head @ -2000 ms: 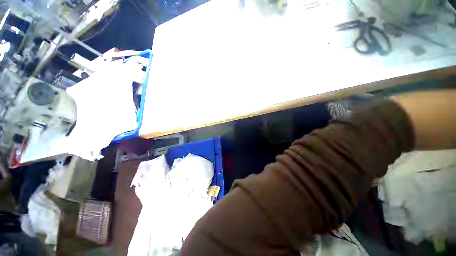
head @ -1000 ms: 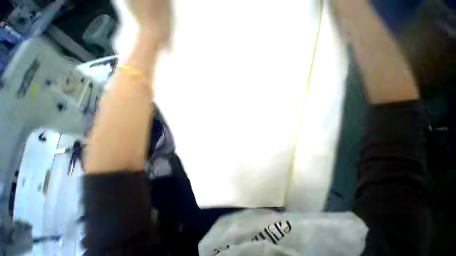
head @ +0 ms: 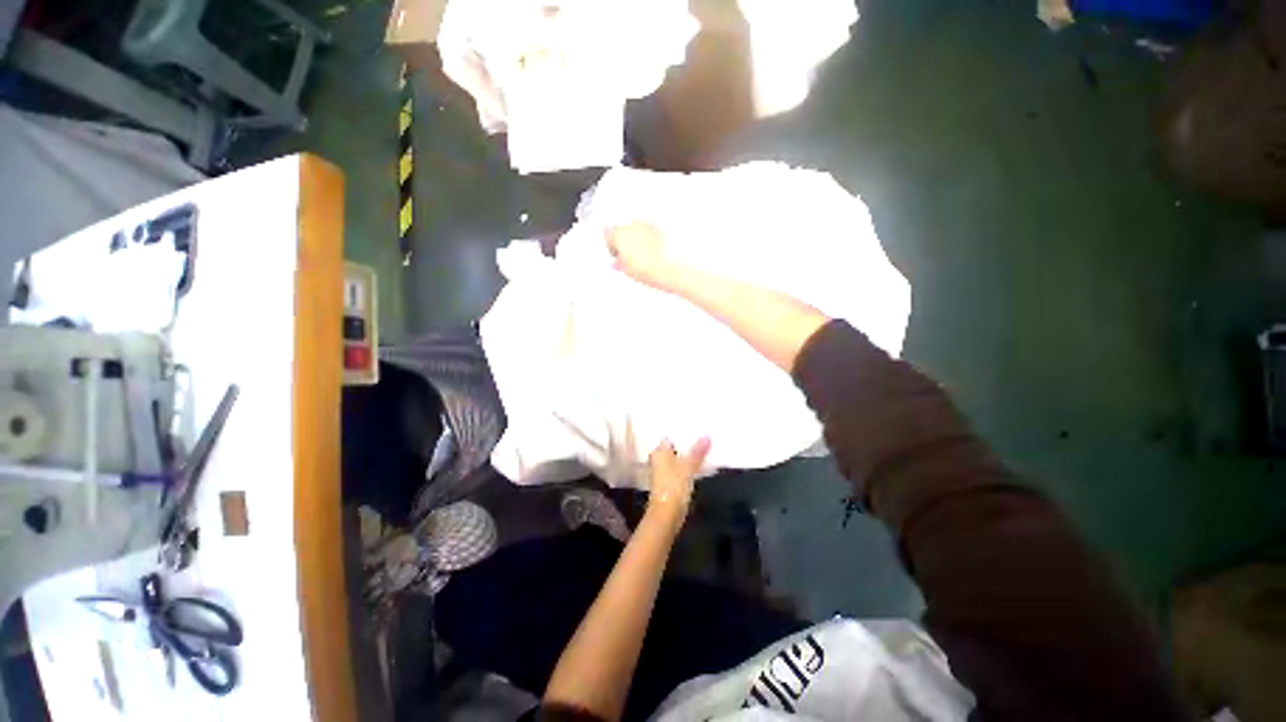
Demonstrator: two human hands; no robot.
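Note:
A large, glaring white cloth heap (head: 748,367) lies low in front of me. My right hand (head: 638,251) reaches across it from the right, its fingers curled on the cloth near the upper left part of the heap. My left hand (head: 678,473) is at the heap's near edge, with thumb and a finger apart against the cloth. Glare hides the fingertips, so I cannot tell whether the left hand grips it.
The white sewing table (head: 240,325) with its wooden edge is at left, bearing black-handled scissors (head: 198,635), a long dark metal tool (head: 202,466) and the pale machine (head: 71,466). More white cloth (head: 564,71) lies beyond the heap. Green floor (head: 1015,282) shows at right.
The view has turned, and the table is now at left. The white panel held up between both hands is no longer raised; both hands are now down at the white heap.

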